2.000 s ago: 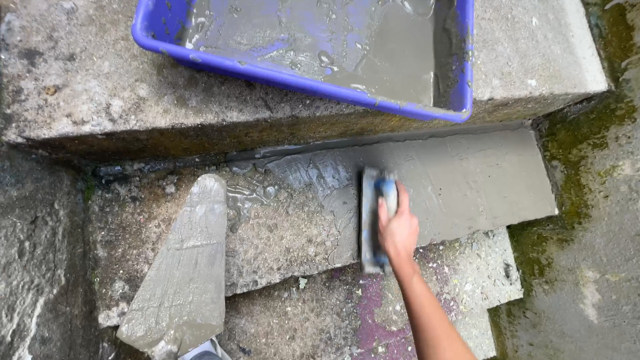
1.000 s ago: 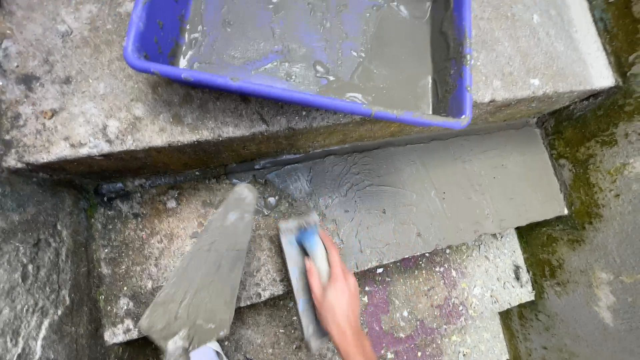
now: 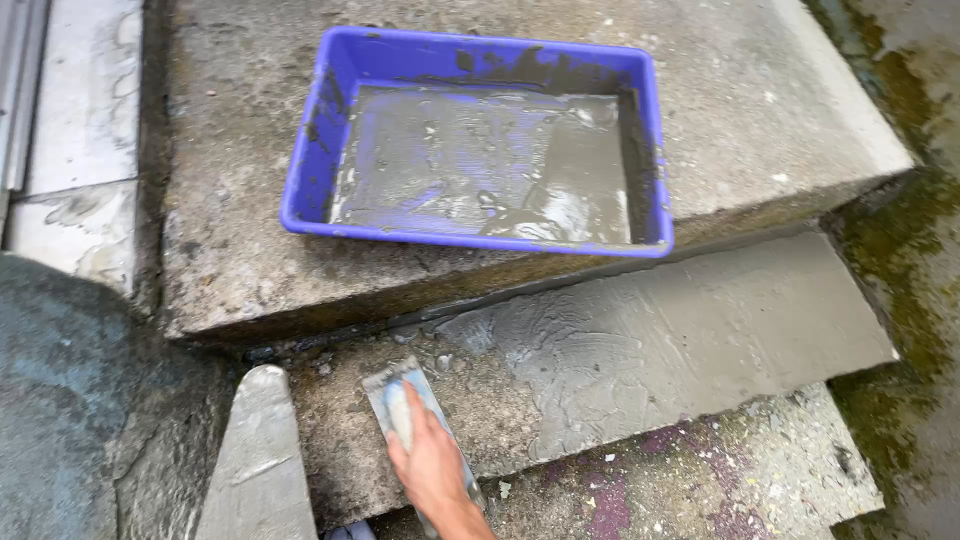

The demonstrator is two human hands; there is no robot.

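Note:
My right hand (image 3: 431,457) grips the handle of a plastering float (image 3: 379,409), which lies over the bare, rough left part of the concrete step (image 3: 341,442). To its right, wet grey mortar (image 3: 720,322) coats the step, ridged near its left edge and smoother farther right. A mortar-coated pointing trowel (image 3: 259,465) shows at the lower left, its rounded tip upward; its handle is out of view, and so is my left hand. The blue plastic tub (image 3: 480,241) on the upper step holds a thin layer of wet mortar.
The upper concrete step (image 3: 247,247) rises behind the coated one. A lower step (image 3: 652,487) with flaking purple paint lies in front. A rough wall (image 3: 67,405) borders the left side, and mossy wet ground (image 3: 900,300) runs along the right.
My right hand with the float has moved left, off the mortar onto the bare part of the step. The trowel sits farther left and lower in view. The view has shifted, showing the whole tub.

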